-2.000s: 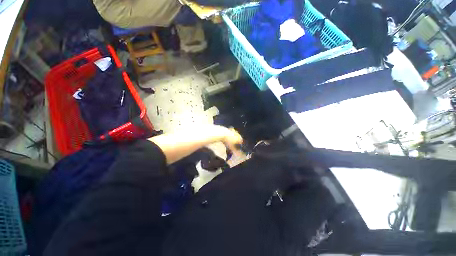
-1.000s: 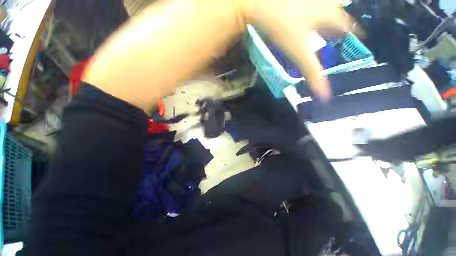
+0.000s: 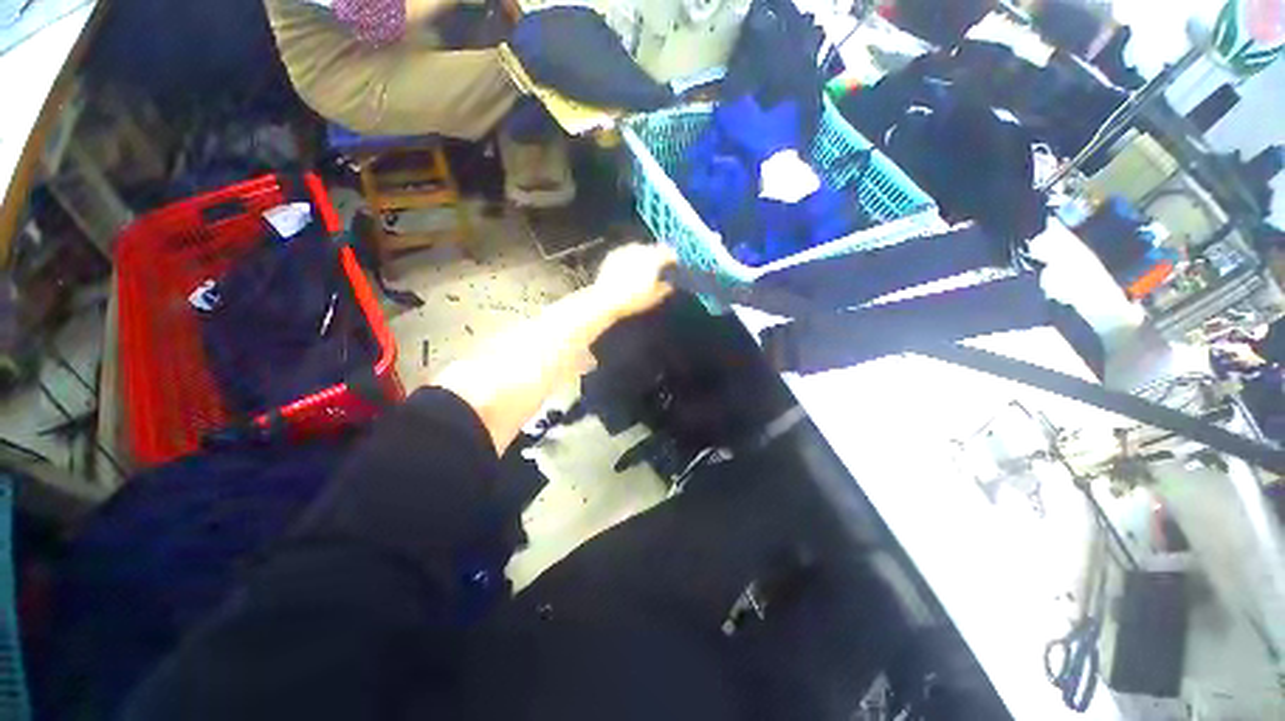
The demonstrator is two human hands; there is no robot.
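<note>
My left hand [image 3: 637,278] reaches forward from a dark sleeve and is closed on the end of a long dark strip [image 3: 1036,378]. The strip runs taut to the right edge over the white table [image 3: 874,423]. My right hand is not in view. Another dark strip [image 3: 902,271] lies on the table beside the turquoise basket, with more dark band cloth along it. Dark garment cloth [image 3: 648,592] covers my lap and hangs by the table edge.
A turquoise basket [image 3: 679,211] holds royal-blue cloth and a white piece. A red basket [image 3: 141,331] with dark pieces stands at left. Black-handled scissors [image 3: 1074,662] lie at lower right. A person's tan-clothed leg [image 3: 402,78] is beyond a wooden stool [image 3: 409,190].
My left hand, blurred over the turquoise basket a second ago, is now lower and further left, closed on the strip's end. The strip now stretches across the table.
</note>
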